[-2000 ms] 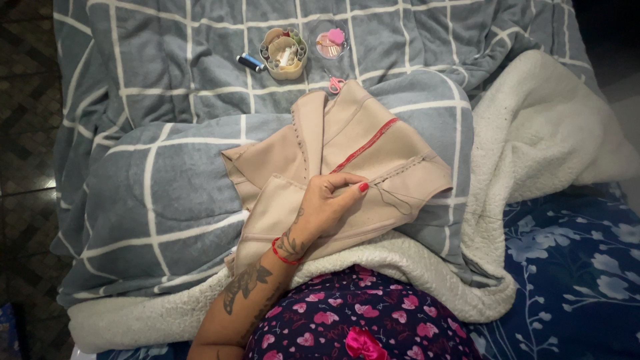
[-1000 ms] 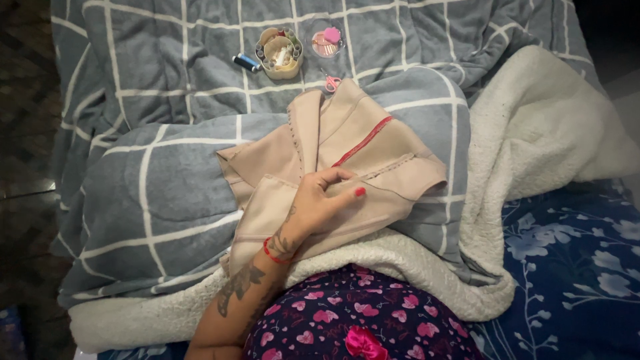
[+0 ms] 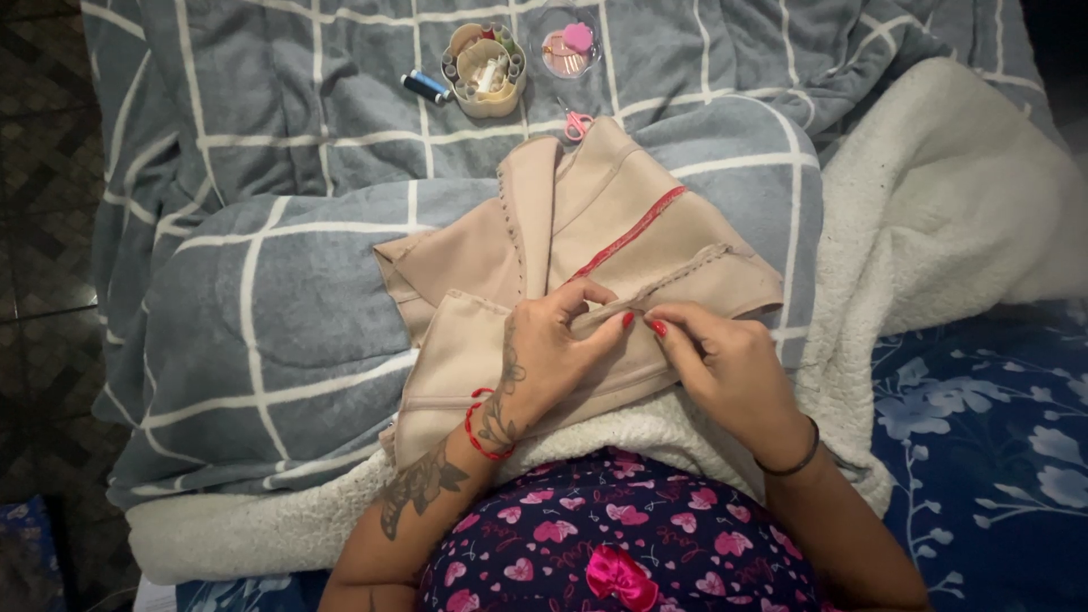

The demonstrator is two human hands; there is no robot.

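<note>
A beige fabric garment (image 3: 476, 357) with dark hand stitches along its seams and a red strip (image 3: 629, 234) lies over my lap and the blanket. My left hand (image 3: 561, 348) pinches the stitched seam between thumb and fingers. Close beside it, the thumb and forefinger of my right hand (image 3: 722, 365) are pinched together at the same seam. Whether they hold a needle, thread or only cloth is too small to tell. Pink-handled scissors (image 3: 578, 125) rest against the garment's top edge.
Beyond the garment are a flower-shaped container (image 3: 493, 106) of thread spools, two loose spools (image 3: 427, 87) and a clear round case (image 3: 566, 64) with needles and a pink piece. A grey checked blanket (image 3: 314, 297) with white fleece edging (image 3: 255, 540) spreads beneath, over blue floral cloth (image 3: 986, 442).
My right hand, out of view in both earlier frames, has come in to the seam beside my left hand. The loose thread seen two seconds ago no longer lies across the cloth.
</note>
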